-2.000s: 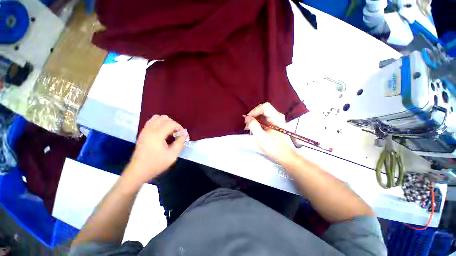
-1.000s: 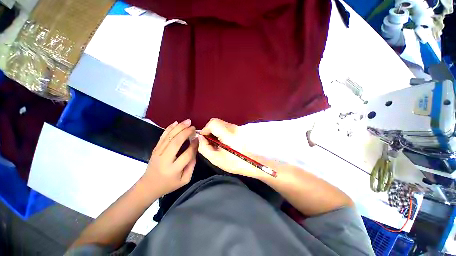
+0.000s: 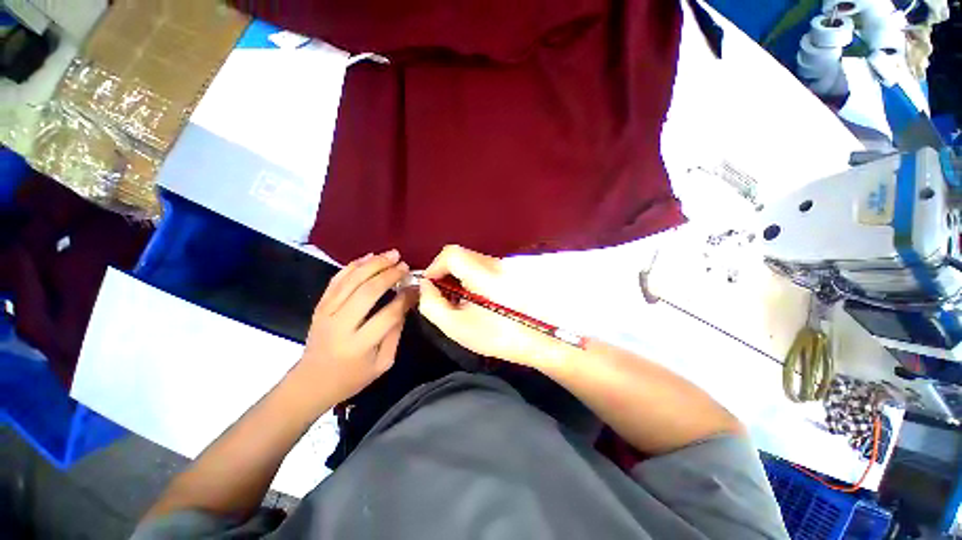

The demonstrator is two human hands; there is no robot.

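A dark red garment body (image 3: 506,158) lies spread on the white table, its lower edge close to both hands. My right hand (image 3: 469,306) holds a red-and-dark striped pencil (image 3: 517,314), its eraser end pointing right and its tip towards my left hand. My left hand (image 3: 359,316) holds a small white piece (image 3: 409,281) between thumb and fingers at the pencil tip, just below the garment's edge. The piece looks like a paper ticket, mostly hidden by the fingers.
A white sewing machine (image 3: 860,227) stands at right, with olive scissors (image 3: 808,364) and a checked cloth (image 3: 852,409) near it. White thread cones (image 3: 830,37) are at top right. At left are a wrapped cardboard piece (image 3: 137,95), a white board (image 3: 179,364) and a blue crate (image 3: 79,427).
Both hands have left the garment's edge and come together in front of my body, pencil tip at the small white piece. The garment lies flatter. Over the last second the hands barely moved.
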